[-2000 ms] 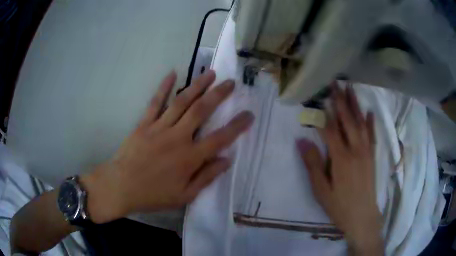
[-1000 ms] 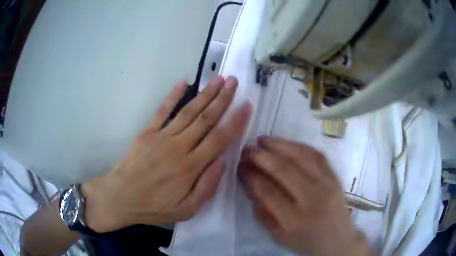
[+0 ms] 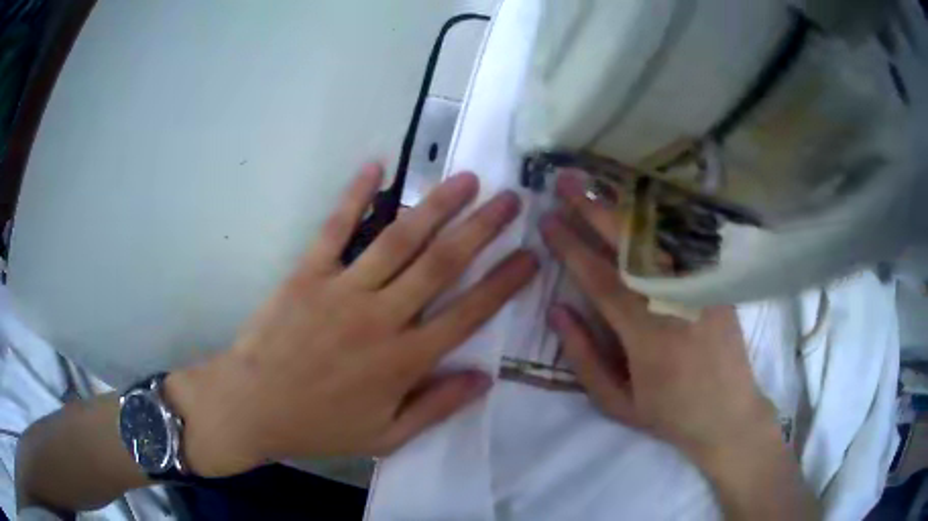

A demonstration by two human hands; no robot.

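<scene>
The white garment [image 3: 580,458] lies under the machine head, with a brown-edged seam [image 3: 544,374] across it and stitched lines running toward the presser foot [image 3: 531,171]. My left hand [image 3: 356,326] lies flat with spread fingers, its fingertips on the white front band [image 3: 473,153] left of the foot. My right hand [image 3: 661,356] rests palm down on the garment, its fingertips just right of and below the foot, partly under the machine head. The needle tip cannot be made out.
The off-white machine head [image 3: 753,132] fills the upper right. A metal plate [image 3: 436,142] and a black curved guide [image 3: 415,122] are left of the cloth on the pale table [image 3: 204,183]. Bunched white cloth [image 3: 850,377] lies at right, more white cloth at lower left.
My right hand has opened out from its bunched pose and moved up and right beside the foot. The brown-edged seam shows farther left and higher. My left hand has barely shifted.
</scene>
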